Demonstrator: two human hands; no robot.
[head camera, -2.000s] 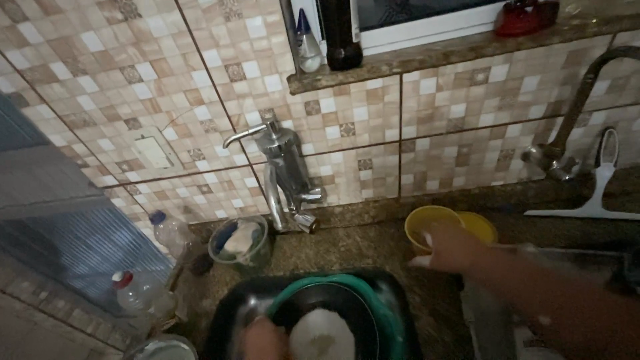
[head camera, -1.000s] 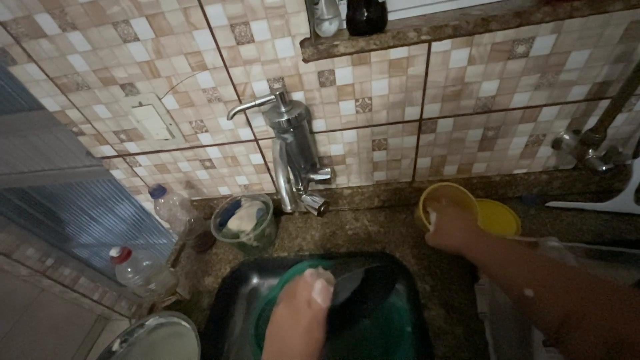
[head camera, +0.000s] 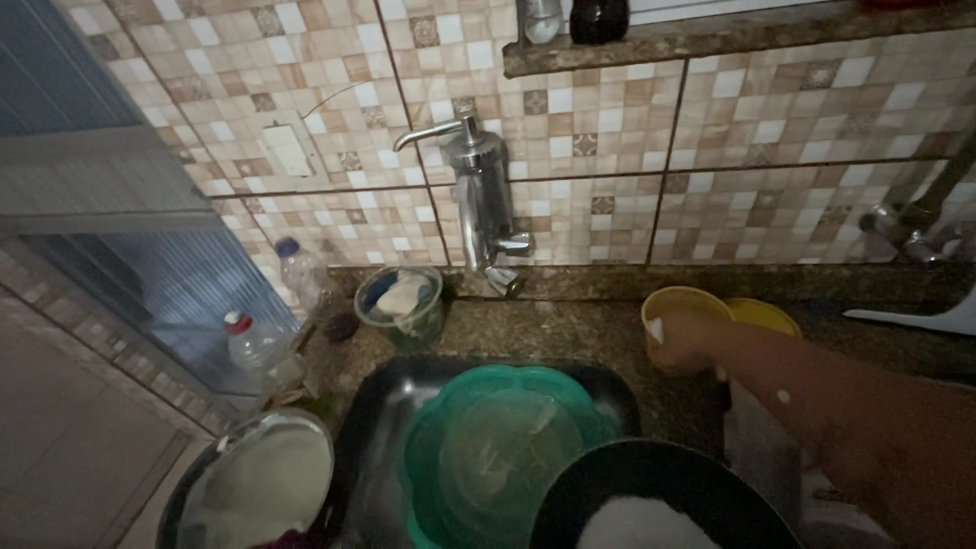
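My right hand (head camera: 682, 339) reaches in from the right and is at the yellow tub (head camera: 686, 301), its fingers over the near rim; what the fingers do inside is hidden. Beside the tub lies a yellow lid (head camera: 766, 314). A black pan (head camera: 587, 476) with a white layer in its middle (head camera: 644, 526) tilts at the bottom edge, overlapping the green scalloped basin (head camera: 427, 442). That basin stands in the sink (head camera: 381, 404) with cloudy liquid in it. My left hand is out of the frame, and the pan's handle is not visible.
At lower left stands a round pan (head camera: 263, 476) with pale contents. Behind it are plastic bottles (head camera: 255, 343) and a clear container (head camera: 400, 305) holding a whitish lump. A chrome wall faucet (head camera: 480, 198) is above the sink. A white squeegee (head camera: 923, 320) lies at right.
The black pan has moved from over the green basin to the lower right, uncovering the basin. My left hand has left the view. My right hand remains at the yellow tub.
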